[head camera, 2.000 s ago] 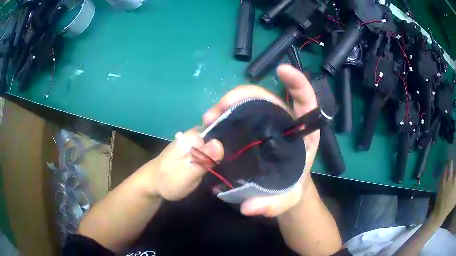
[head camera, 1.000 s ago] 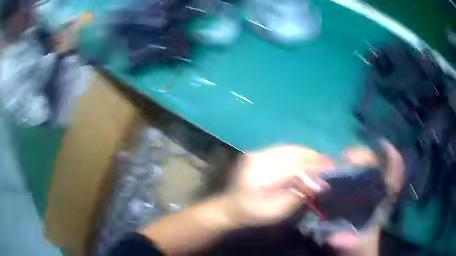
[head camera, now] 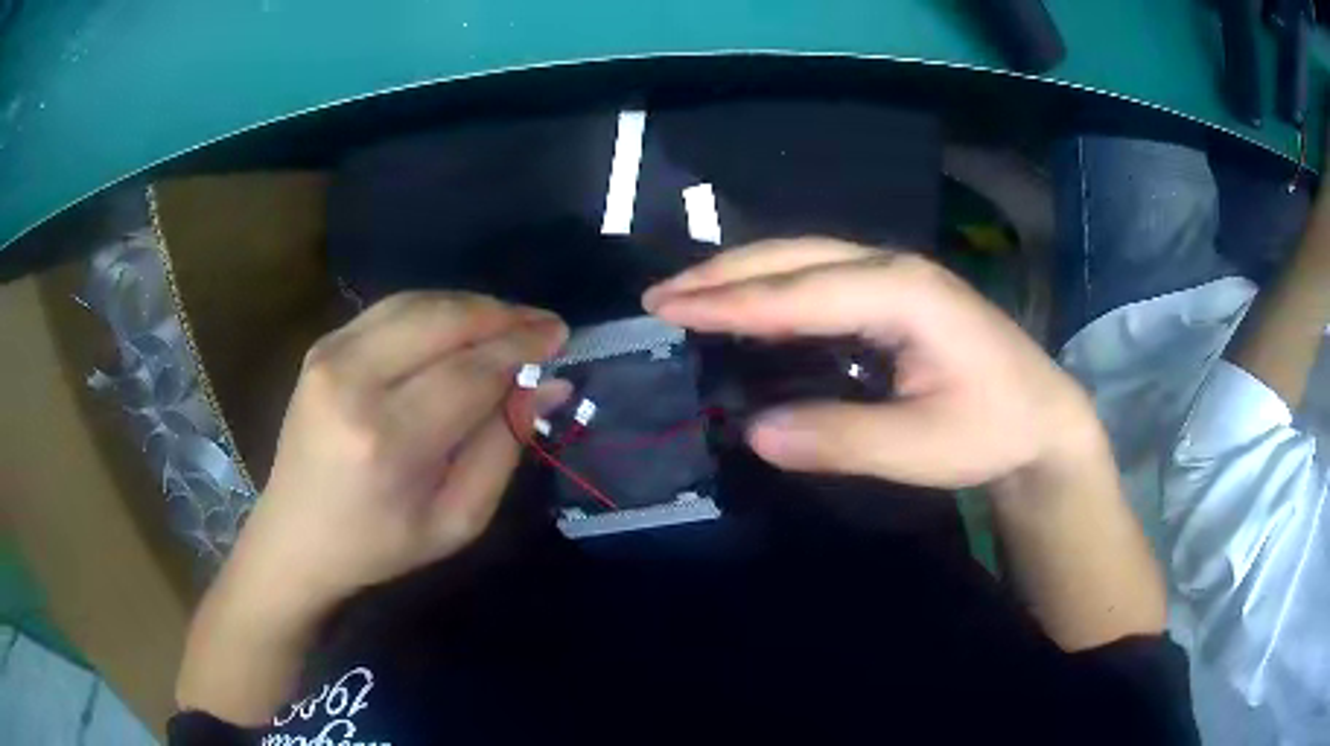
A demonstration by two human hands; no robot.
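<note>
A black device head (head camera: 635, 437) is low over my black-clothed lap, its open side up. A clear ribbed band shows along its far edge (head camera: 620, 343) and near edge (head camera: 642, 519). Thin red wires with small white connectors (head camera: 585, 413) cross its left part. My left hand (head camera: 409, 423) has its fingertips closed on the head's left edge, by the connectors. My right hand (head camera: 904, 364) is at the right, fingertips by the band's far right corner and thumb apart below. A dark tube-like part lies between them; its contact with the palm is unclear.
The green bench (head camera: 438, 51) curves across the top, with black tubes (head camera: 1014, 29) at its upper right. An open cardboard box (head camera: 88, 481) with clear bands (head camera: 183, 423) is at the left. Two white strips (head camera: 624, 172) lie beyond my hands. Another person's white sleeve (head camera: 1240, 481) is at the right.
The view has swung back from the left and now looks down on my lap. The head lies flatter, its open side up. My right-hand fingers have moved from around the band to its right side.
</note>
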